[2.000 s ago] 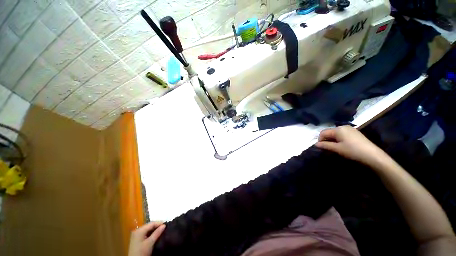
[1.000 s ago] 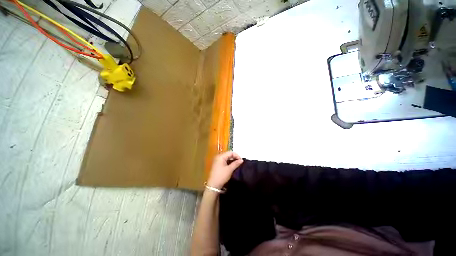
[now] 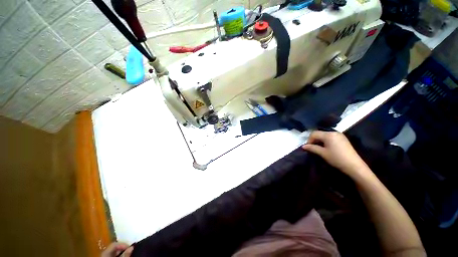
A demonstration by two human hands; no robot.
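Note:
A long dark garment (image 3: 226, 206) lies over my lap, its straight edge stretched along the front of the white sewing table (image 3: 145, 190). My right hand (image 3: 326, 145) pinches the edge at its right end, near the dark fabric strips. My left hand (image 3: 118, 249) holds the other end at the lower left and is partly cut off by the picture's bottom edge.
The cream sewing machine (image 3: 241, 70) stands at the back. Dark fabric strips (image 3: 321, 105) lie by its arm, with blue-handled snips (image 3: 257, 107) beside them. A brown board (image 3: 40, 185) is at the left. A blue basket (image 3: 434, 85) is at the right.
The view swung left to the board, then back to the machine. The garment edge stays stretched along the table; my left hand now sits lower in the picture than two seconds ago.

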